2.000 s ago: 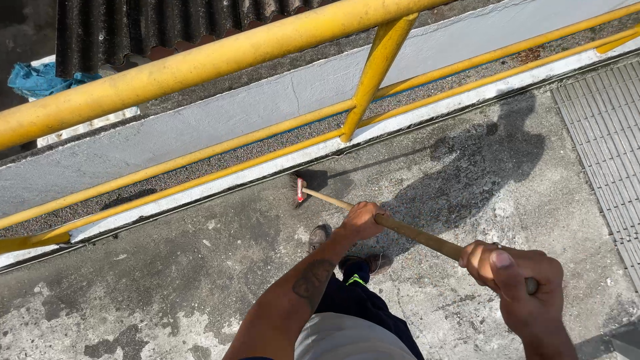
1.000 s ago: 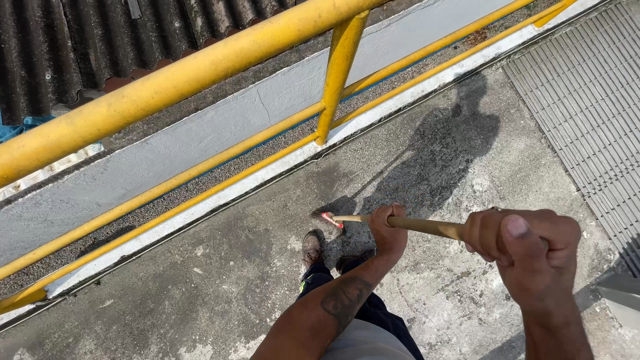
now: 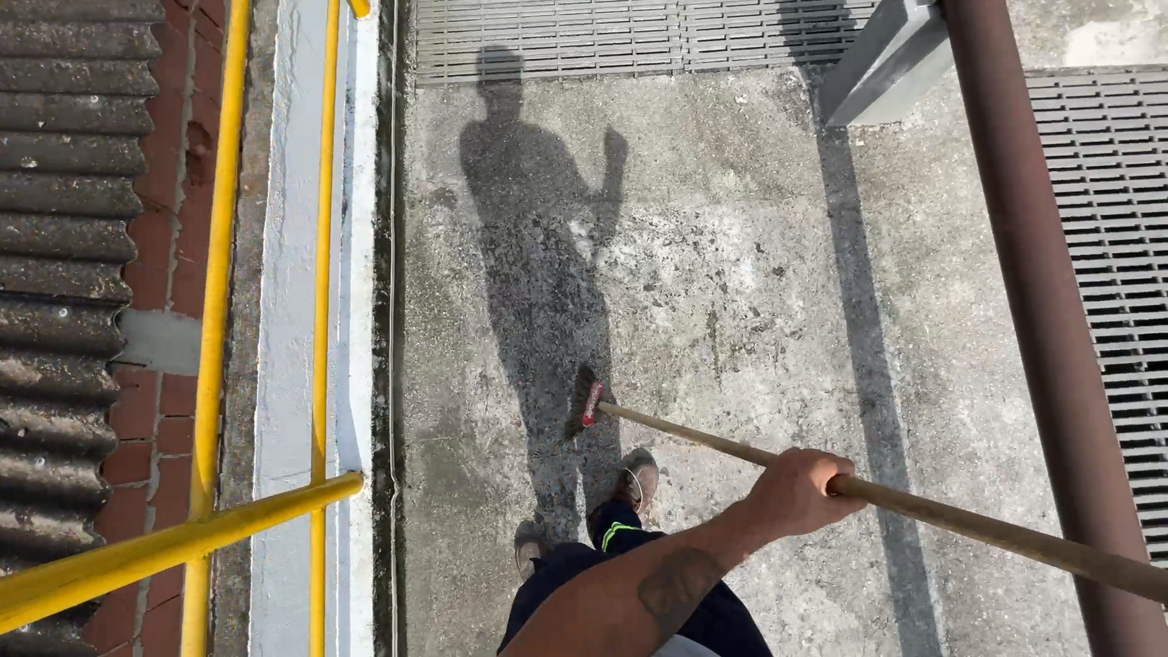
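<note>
My left hand (image 3: 801,493) is closed around the wooden handle of a push broom (image 3: 703,440), about midway along the part in view. The handle runs from the broom's head at the centre to the right edge of the frame, where its far end is cut off. The red broom head (image 3: 592,404), with dark bristles on its left side, is down by the concrete floor (image 3: 712,301), just ahead of my shoes (image 3: 639,479). My right hand is out of view.
A yellow metal railing (image 3: 216,274) and a white-painted kerb (image 3: 297,347) run along the left, with corrugated roofing (image 3: 64,274) beyond. A brown pipe (image 3: 1031,274) crosses the right side, beside floor grating (image 3: 1113,228). A grey post (image 3: 881,68) stands at the upper right.
The view has turned strongly, so the railing now stands at the left. My right hand, on the upper handle in both earlier frames, has left the view. My left hand still grips the handle.
</note>
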